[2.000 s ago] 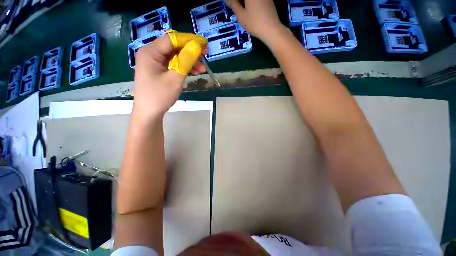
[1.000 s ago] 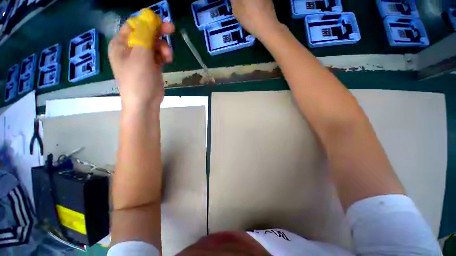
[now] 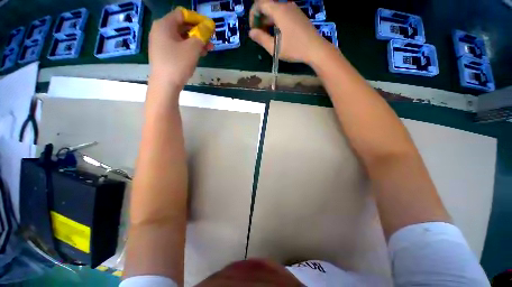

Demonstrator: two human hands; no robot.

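My left hand (image 3: 175, 49), with yellow finger cots (image 3: 200, 28) on thumb and fingertips, is bent at the left edge of a light-blue housing (image 3: 225, 32) on the belt. Whether it holds anything is hidden. My right hand (image 3: 292, 35) is above the belt, between that housing and another light-blue housing (image 3: 328, 32) partly behind my wrist. A green-gripped tool (image 3: 257, 20) shows between its thumb and fingers; its tip cannot be made out. A thin metal strip (image 3: 275, 70) reaches from the worn rail up to my right hand; whether they touch is unclear.
More light-blue housings (image 3: 412, 57) stand in pairs on the dark green belt. Beige sheets (image 3: 314, 185) cover the bench below the rail (image 3: 224, 77). At left are a black box (image 3: 73, 210) with a yellow label and cables, dark-handled pliers (image 3: 29, 128) and white paper (image 3: 78, 88).
The view has shifted. My left hand has moved from open belt to beside a housing. My right hand is turned so the green tool shows, and it is now beside the metal strip.
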